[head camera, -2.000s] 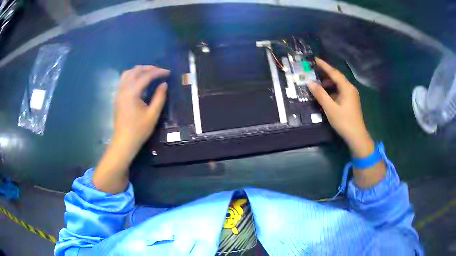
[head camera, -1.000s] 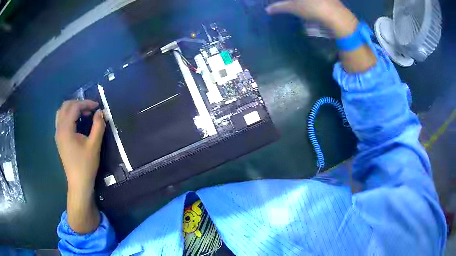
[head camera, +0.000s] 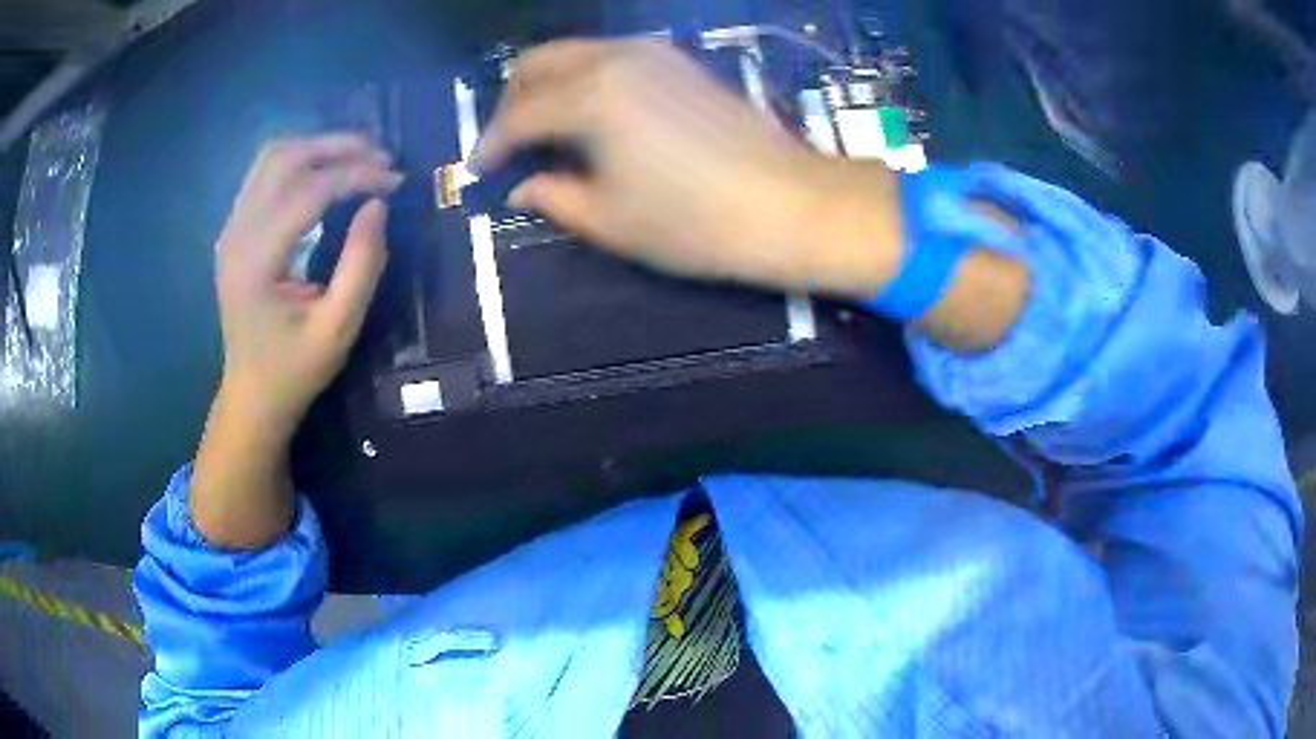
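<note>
The open tablet back unit (head camera: 635, 419) lies in front of me. My left hand (head camera: 310, 246) is at its left edge, with thumb and fingers apart and nothing visible in them. My right hand (head camera: 650, 159) reaches across the battery pack (head camera: 621, 311) to the left white strip (head camera: 492, 303), its fingertips beside a small copper-coloured piece (head camera: 448, 185). Whether the right fingers hold anything is blurred. The mainboard (head camera: 863, 133) with its green patch (head camera: 898, 127) shows at the right, partly hidden behind my right hand and wrist.
A clear bag (head camera: 51, 274) with a white label lies at the far left. A white fan (head camera: 1267, 238) stands at the right edge. A blue wrist strap (head camera: 928, 246) is on my right wrist. A pale rail (head camera: 72, 58) curves at the top left.
My right hand has come from the upper right across the unit to its left side. My left hand stays at the left edge, with fingers spread. The camera view has shifted.
</note>
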